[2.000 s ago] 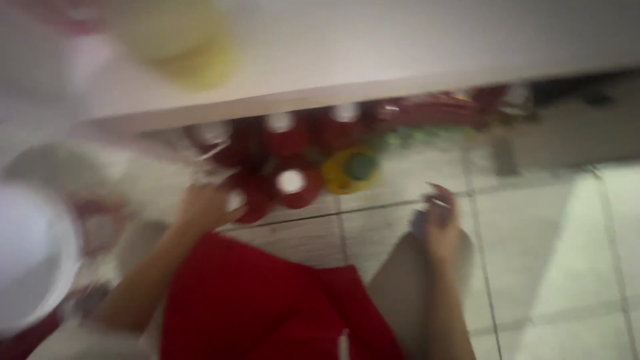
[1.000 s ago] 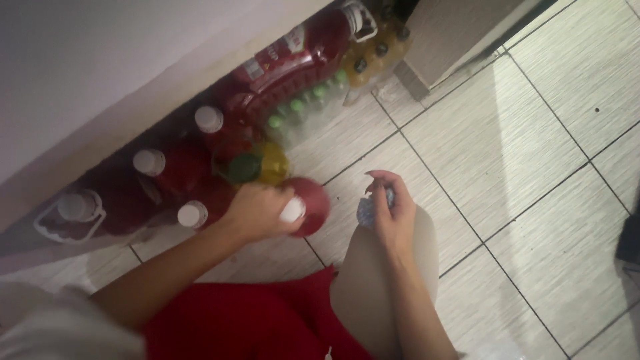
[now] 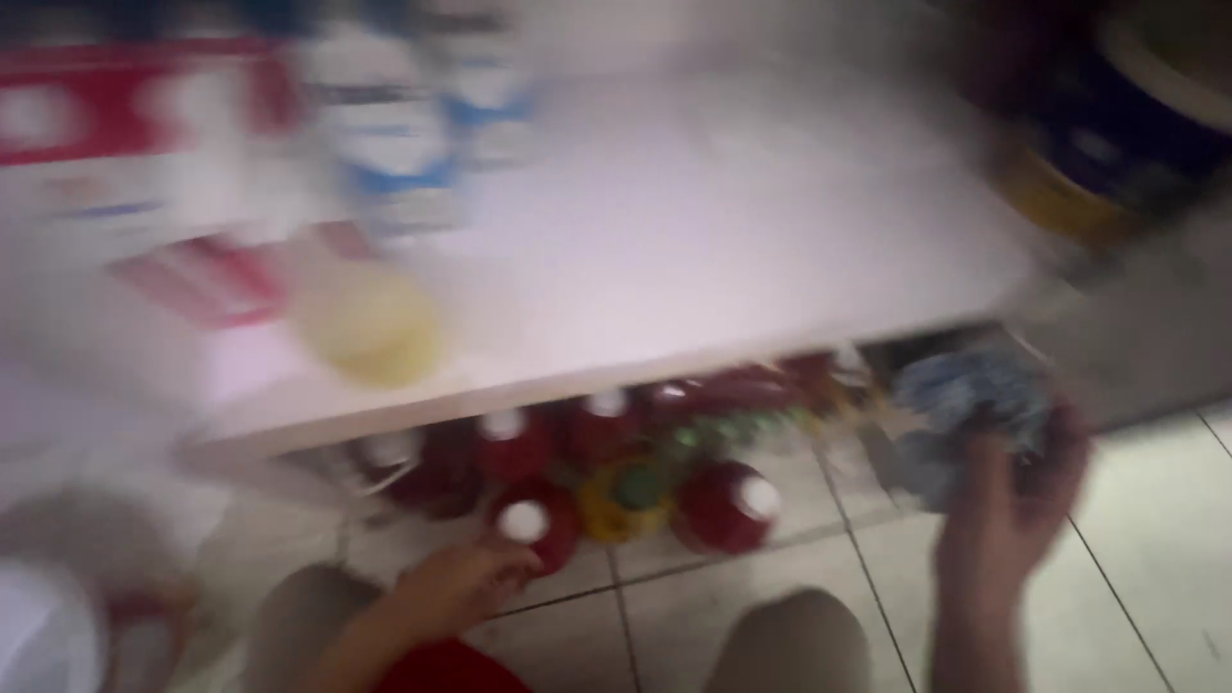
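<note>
My left hand [image 3: 472, 582] is low at the centre left, its fingertips at a red bottle with a white cap [image 3: 539, 525]; blur hides whether it grips the bottle. A yellow bottle with a green cap [image 3: 626, 496] stands just right of that one, and another white-capped red bottle [image 3: 727, 508] stands beside it. My right hand [image 3: 1020, 491] is raised at the right, holding a crumpled bluish-grey cloth [image 3: 977, 399]. Further red bottles [image 3: 505, 445] stand behind, partly under the shelf.
A white shelf [image 3: 722, 241] spans the view above the bottles. It bears blurred cartons [image 3: 385, 125], a yellow round container [image 3: 371, 322] and a dark blue container [image 3: 1126, 125]. Small green-capped bottles [image 3: 736, 428] are under its edge. A white round object [image 3: 43, 626] is at lower left.
The left hand has left the front red bottle, which now stands right of the yellow one, and is at another red bottle. The right hand has risen from the knee with the cloth. The view has swung.
</note>
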